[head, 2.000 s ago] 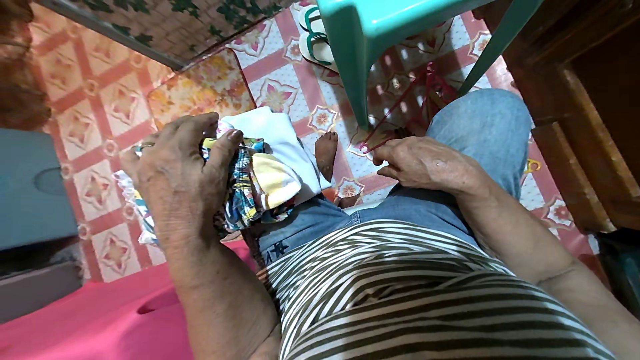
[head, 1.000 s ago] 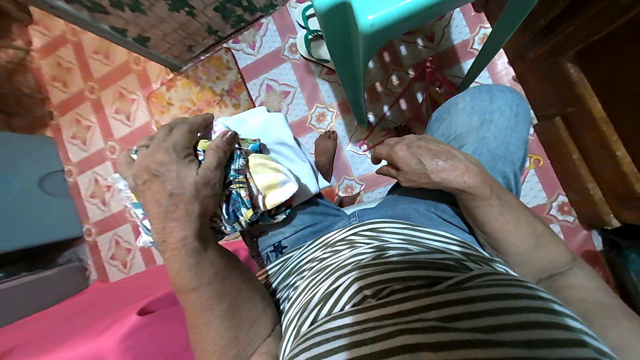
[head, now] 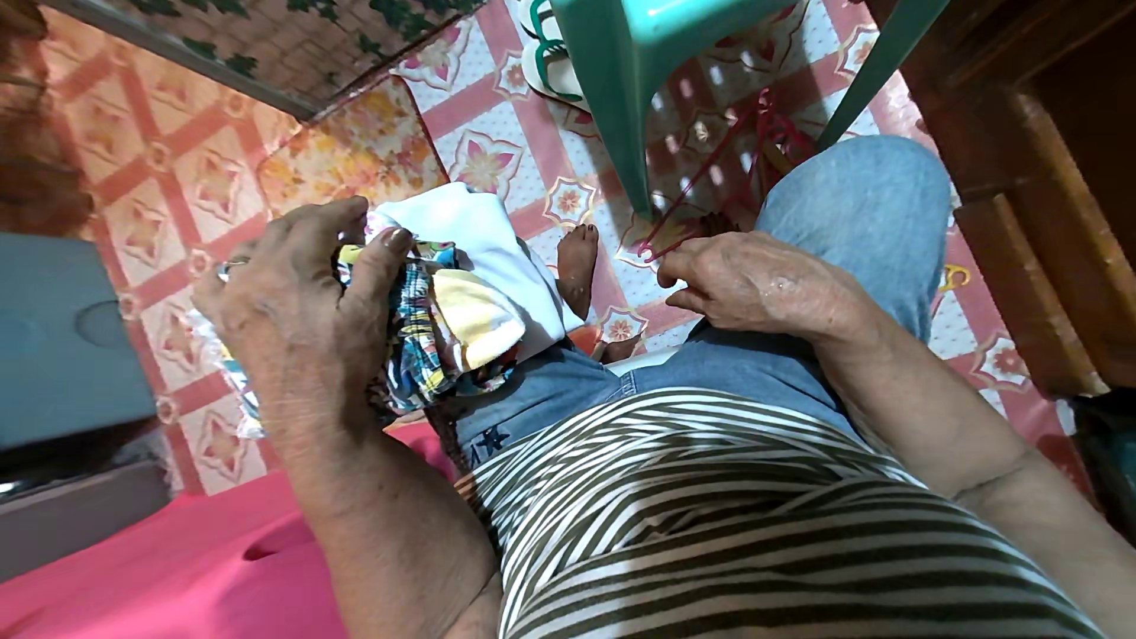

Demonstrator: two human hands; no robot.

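My left hand [head: 306,284] rests over a bundle of folded clothes on my lap, its thumb and fingers around the near side. The bundle includes a white cloth [head: 479,248], a plaid garment [head: 413,333] and a pale yellow cloth [head: 475,319]. Above my other thigh, my right hand [head: 754,280] has curled fingers, with the hook of a red hanger [head: 701,195] at its fingertips. The rest of the hanger extends toward the floor under the plastic stool. Whether my fingers grip the hook is hard to see.
A green plastic stool [head: 612,98] stands ahead, with white and green flip-flops [head: 550,67] beside it. A floral mat [head: 359,155] lies on the patterned floor. Wooden furniture [head: 1021,204] is at the right, pink fabric [head: 204,568] at lower left, and a grey-blue object [head: 67,346] at the left edge.
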